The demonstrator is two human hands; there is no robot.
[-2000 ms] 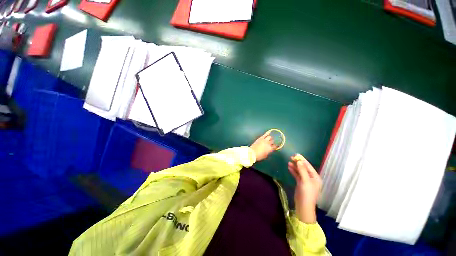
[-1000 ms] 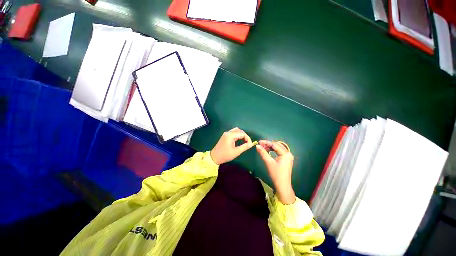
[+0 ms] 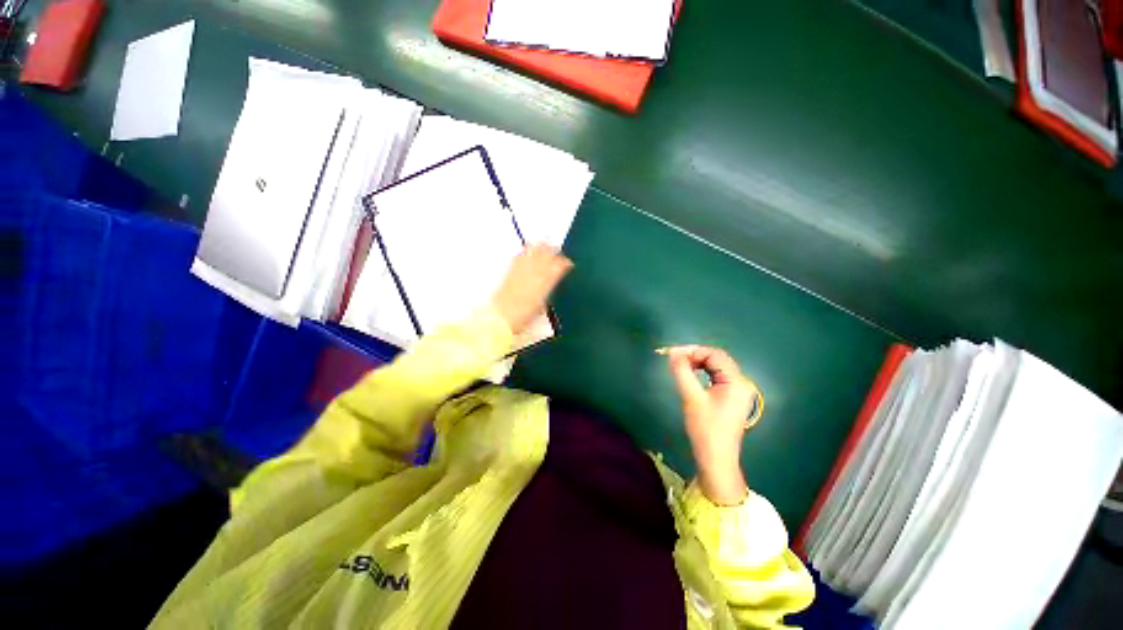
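Observation:
A white panel with a thin black border (image 3: 456, 234) lies tilted on the left pile of white sheets (image 3: 554, 172). My left hand (image 3: 532, 289) is over its right edge, slightly blurred; whether the fingers grip the panel cannot be told. My right hand (image 3: 714, 400) is over the green bench, right of the panel. A tiny yellowish piece (image 3: 663, 352) shows at its thumb and index fingertips. A yellow tape ring (image 3: 757, 406) sits around or against its other fingers, partly hidden.
A fanned white stack (image 3: 1010, 480) with red beneath it stands at the right. A silver panel (image 3: 271, 197) tops the far left pile. Red pads (image 3: 628, 84) with panels lie across the green bench (image 3: 764, 185). Blue crates (image 3: 136, 283) stand at the lower left.
My left hand has moved from beside my right fingertips leftward onto the panel's edge. My right hand has moved slightly right and still has the tape ring. The view has shifted a little.

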